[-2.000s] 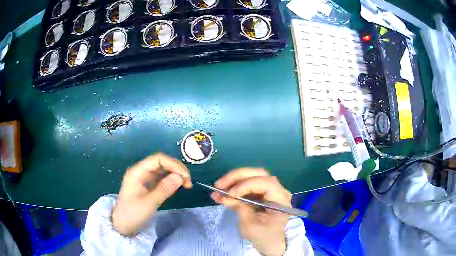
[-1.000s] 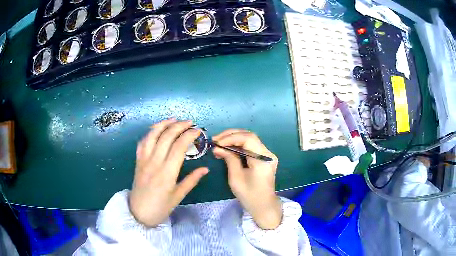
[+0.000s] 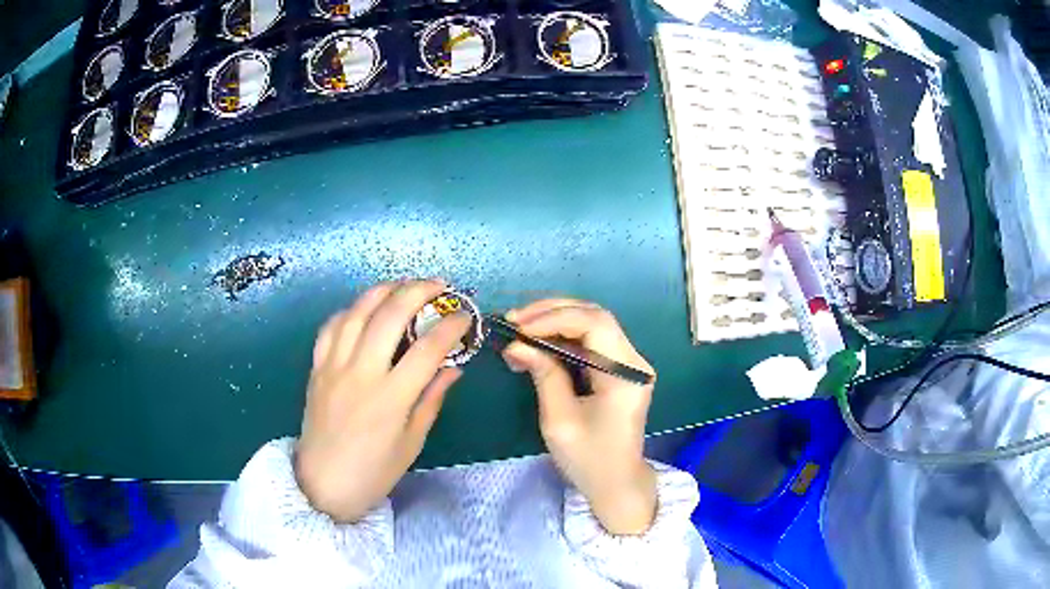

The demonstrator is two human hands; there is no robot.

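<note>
A round silver watch case (image 3: pixel 466 336) lies on the green mat in front of me, with a gold-orange strip and pale part inside. My left hand (image 3: pixel 380 385) holds it from the left, fingers over its upper left rim and across its face, hiding part of it. My right hand (image 3: pixel 587 385) holds dark, thin tweezers (image 3: pixel 576 354) like a pen. Their tip is just right of the case's rim. I cannot tell whether the tip touches the case or holds a part.
A black tray (image 3: pixel 345 132) of round cases stands at the upper left. A small-parts pile (image 3: pixel 248 273) lies on the left. A cream parts board (image 3: pixel 737 184), a syringe (image 3: pixel 812 299) with pinkish-red contents and a black controller (image 3: pixel 904 196) are on the right. Another person's pale sleeve (image 3: pixel 910 460) shows lower right.
My left hand has moved from beside the tweezers' tip, near the bench edge, onto the case. My right hand brought the tweezers to the case, then drew back slightly right.
</note>
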